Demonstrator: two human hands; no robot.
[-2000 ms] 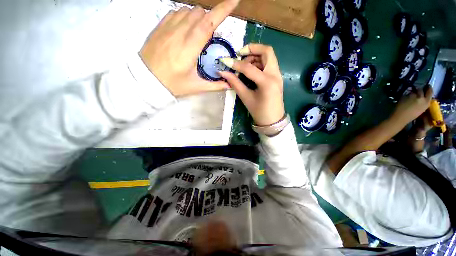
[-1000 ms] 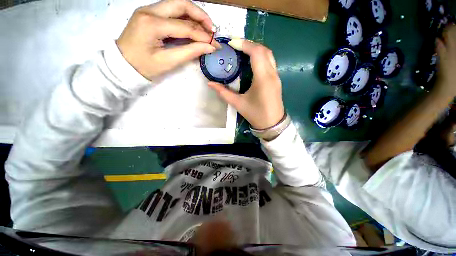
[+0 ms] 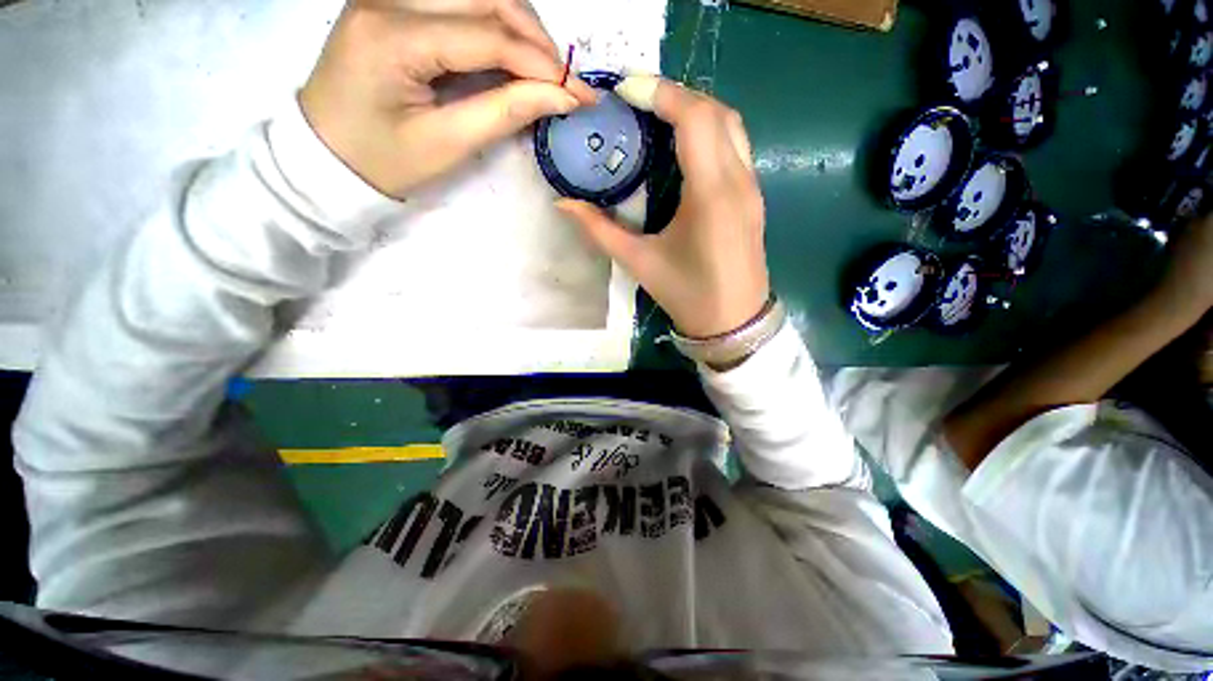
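Observation:
A round black housing (image 3: 544, 156) with a pale grey disc (image 3: 576, 160) inside it is held over the right edge of the white board (image 3: 439, 299). The disc shows a small central ring and a small square cut-out. My right hand (image 3: 705, 213) grips the housing from the right, thumb at the lower rim and a cream finger cot (image 3: 639, 92) at the upper rim. My left hand (image 3: 432, 100) is at the upper left rim, fingertips pinching a thin red wire (image 3: 569, 64). The wire's lower end is hidden by the fingertips.
Several housings with pale discs (image 3: 929, 160) stand grouped on the green bench top (image 3: 785, 266) to the right, with more at the far right edge. A brown board (image 3: 851, 11) shows at the top. A neighbouring person's arm (image 3: 1078, 346) reaches in at the right.
My left hand has gone from around the housing's left side to pinching the red wire. My right fingertips have moved from the disc to the rim. The view has shifted, bringing more grouped units in.

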